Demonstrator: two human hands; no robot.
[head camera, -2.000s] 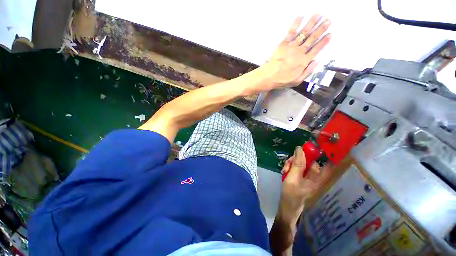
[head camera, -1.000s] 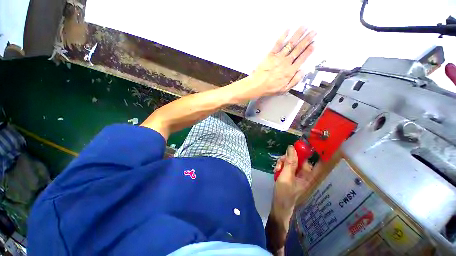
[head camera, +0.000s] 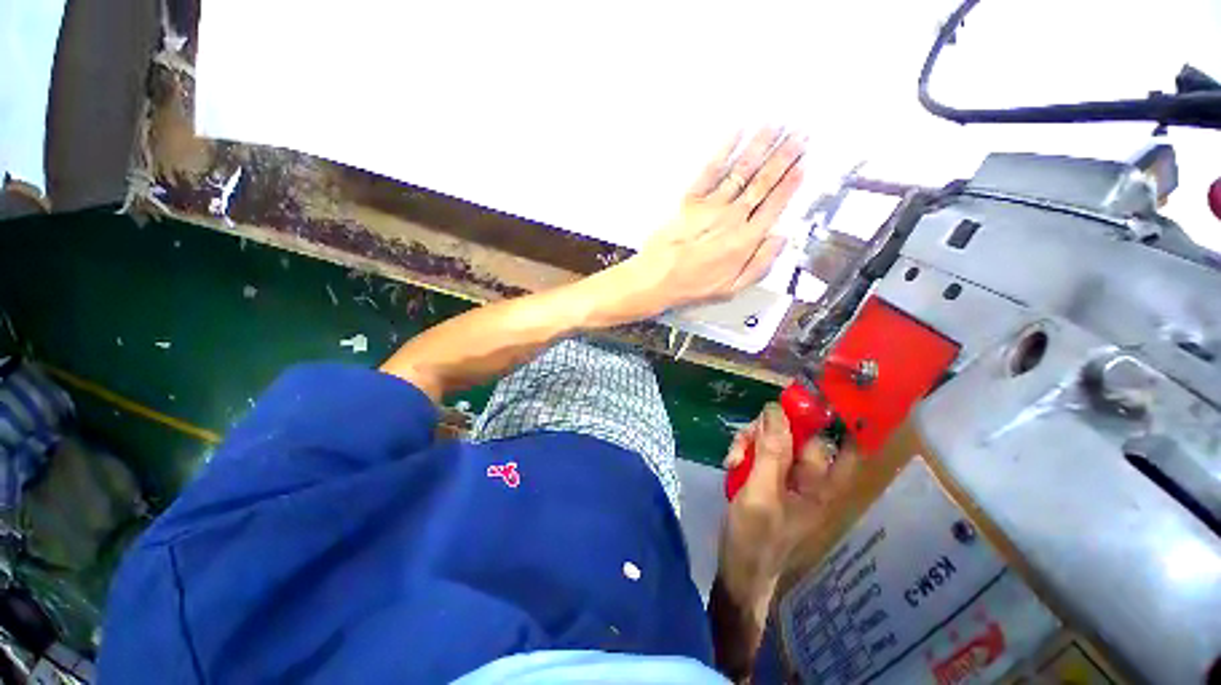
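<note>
A large grey cutting machine (head camera: 1071, 341) with a red mounting plate (head camera: 886, 375) stands at the right. My right hand (head camera: 777, 462) is closed round its red grip (head camera: 807, 415). My left hand (head camera: 730, 228) lies flat, palm down, on the white sheet (head camera: 469, 94), just left of the machine's front metal parts (head camera: 830, 221). Its fingers point up and hold nothing. The silver base plate (head camera: 739, 321) shows below my left hand and overhangs the table's edge. The blade and the cut line cannot be made out in the glare.
The worn brown table edge (head camera: 362, 208) runs from upper left towards the machine. A black cord (head camera: 1071, 113) crosses above the sheet at upper right. Pale scraps (head camera: 225, 191) cling to the table edge. The green floor (head camera: 161, 301) has small scraps, and bundled cloth (head camera: 74, 495) lies at far left.
My left hand has shifted left and down in the view, and now covers part of the base plate. The machine has shifted slightly left in the view. My right hand keeps its hold on the grip.
</note>
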